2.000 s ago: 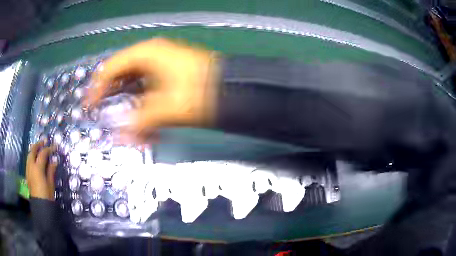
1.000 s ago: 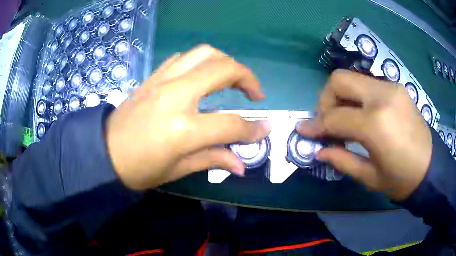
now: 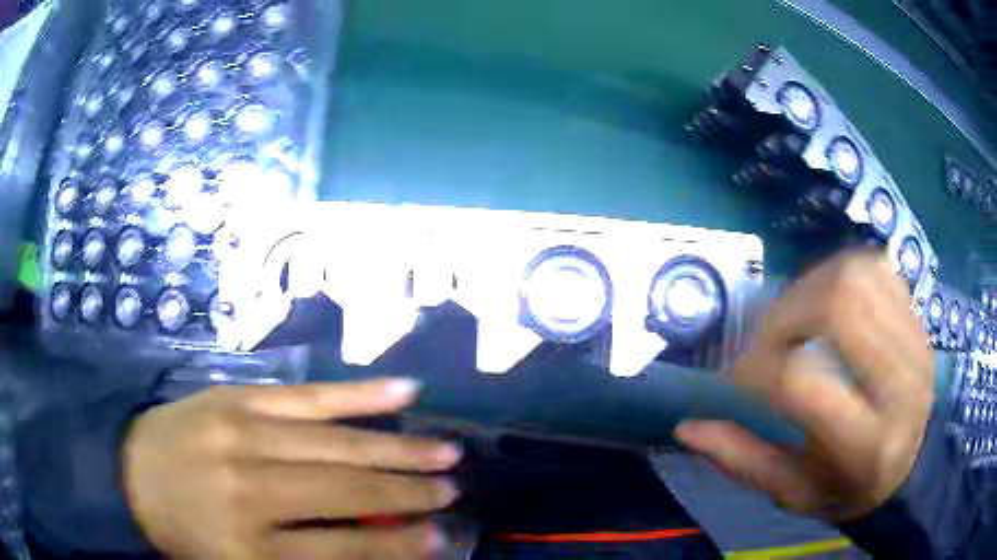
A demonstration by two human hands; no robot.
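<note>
A four-hole mounting plate [image 3: 503,224] lies across the green mat, its left end overlapping the blister tray. Its two right openings hold round inserts [image 3: 566,293], [image 3: 687,298]; its two left openings show no insert, though glare is strong. My left hand [image 3: 301,465] is below the plate's left part, fingers spread, holding nothing. My right hand [image 3: 836,388] is at the lower right of the plate, slightly blurred, thumb and fingers apart, with nothing seen in it. The blister tray [image 3: 320,120] at the left holds rows of round inserts.
A stack of plates [image 3: 765,88] stands at the upper right, its top plate filled with round inserts. More filled plates [image 3: 957,317] show at the right edge. A green label [image 3: 30,266] is at the far left. A long metal strip [image 3: 842,44] crosses the upper right.
Both hands have come off the inserts in the plate. My left hand has moved down and left, my right hand slightly right and down. More of the plate's left part now shows.
</note>
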